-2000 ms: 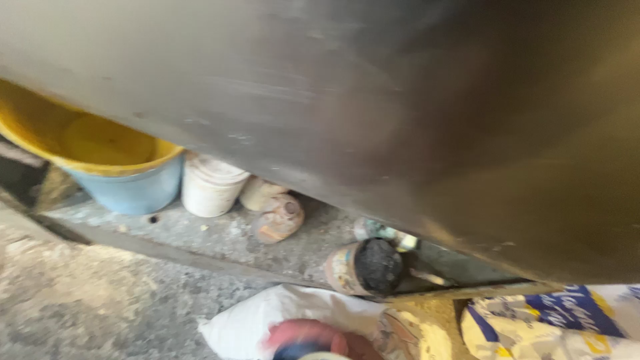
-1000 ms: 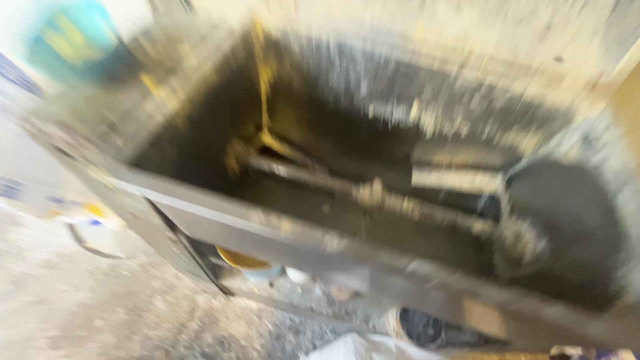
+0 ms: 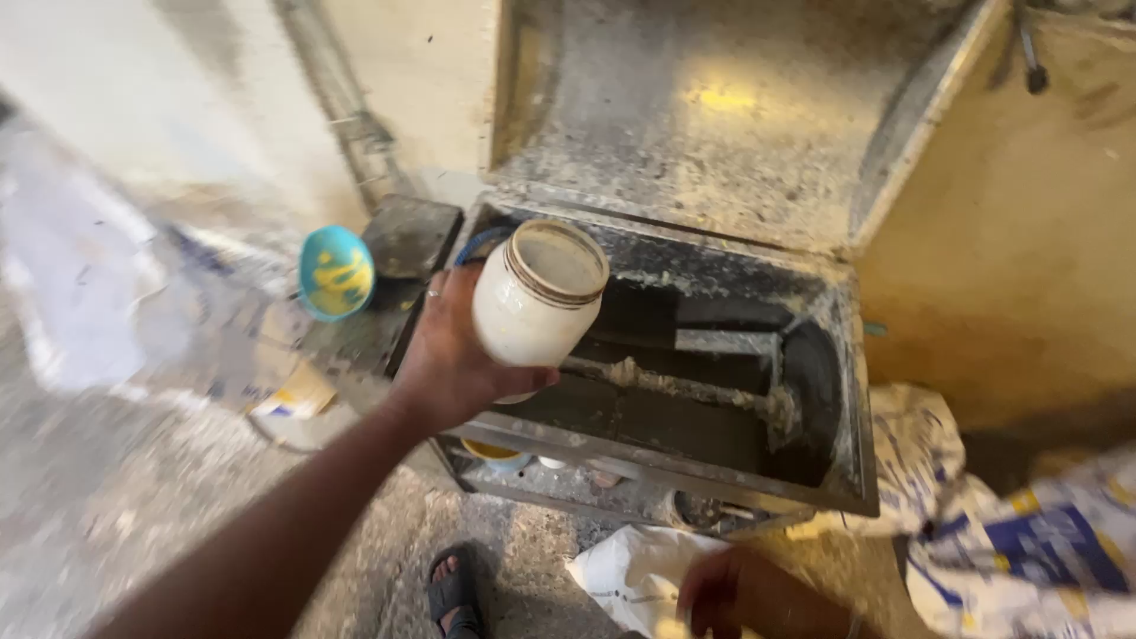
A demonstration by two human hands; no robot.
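My left hand (image 3: 453,351) is wrapped around a white plastic jar (image 3: 532,306) without a lid, tilted over the left part of a metal mixer trough (image 3: 657,453). A shaft crusted with dough-like residue (image 3: 683,383) runs along inside the trough. Lower down, my right hand (image 3: 719,590) hangs blurred above a white sack (image 3: 626,572); whether its fingers hold anything is not clear.
The trough's curved lid (image 3: 692,133) stands raised behind it. A turquoise bowl with yellow residue (image 3: 335,273) sits on the left ledge. Printed sacks (image 3: 1047,541) lie at the right. Below the trough is a shelf (image 3: 568,484) with containers.
The white jar and my left hand, not visible one second ago, are now above the trough. The view has swung widely.
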